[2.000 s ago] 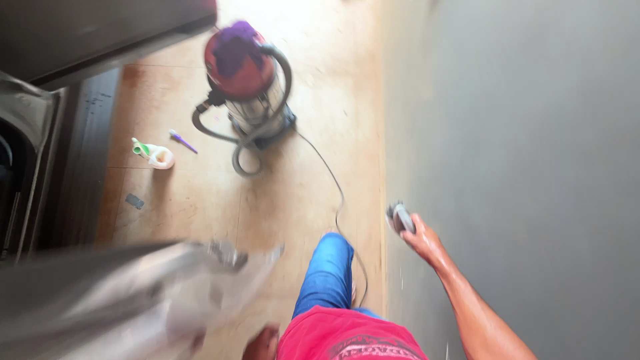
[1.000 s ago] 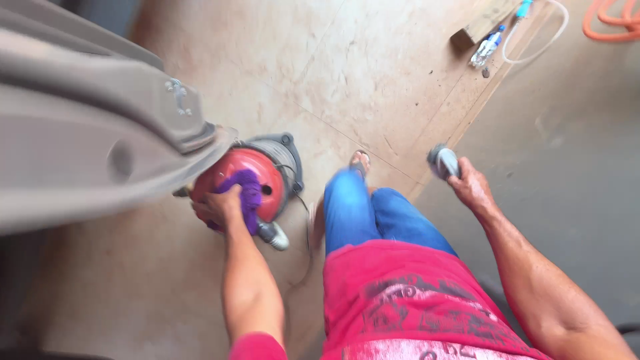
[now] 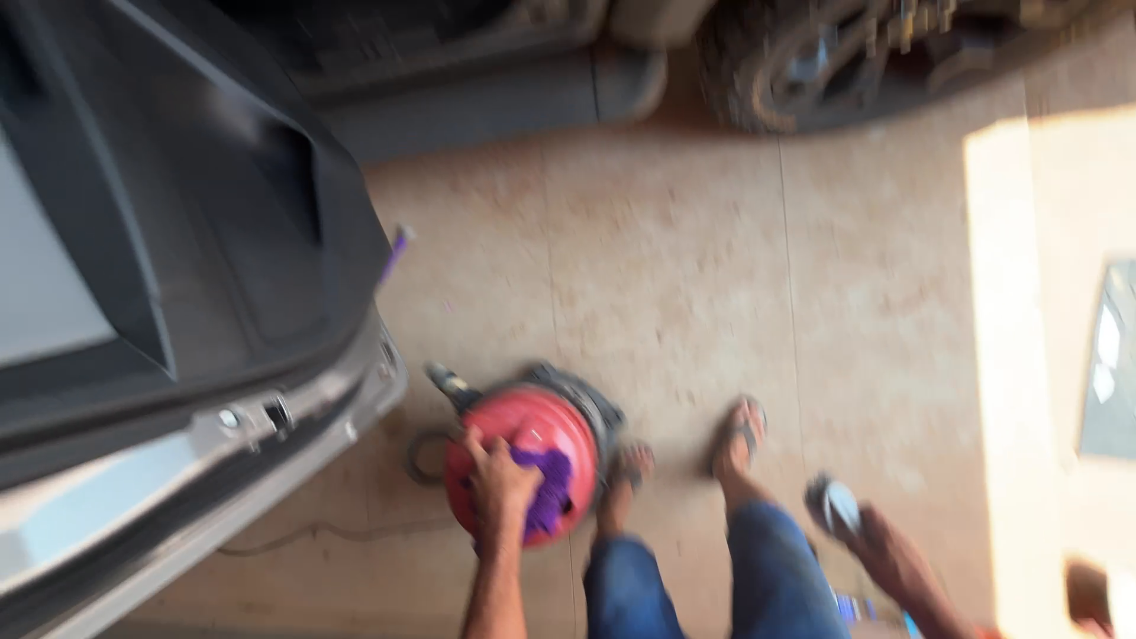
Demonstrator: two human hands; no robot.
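Observation:
My left hand rests on the red lid of a canister vacuum cleaner, its fingers at a purple cloth lying there; whether it grips the lid's handle or the cloth cannot be made out. A dark hose end stands out at the vacuum's upper left. Off to the right, my right hand holds a small grey and dark object, blurred, perhaps a brush or a vacuum nozzle, above the floor and apart from the vacuum.
An open car door fills the left side. The car's sill and a wheel are along the top. A purple-handled brush lies by the door's edge. A cord runs across the tiled floor, and a flat grey panel lies at right.
The view has turned a lot. Two seconds ago the vacuum stood away from my hands; since one second ago my left hand is on it. My right hand still holds the same small object.

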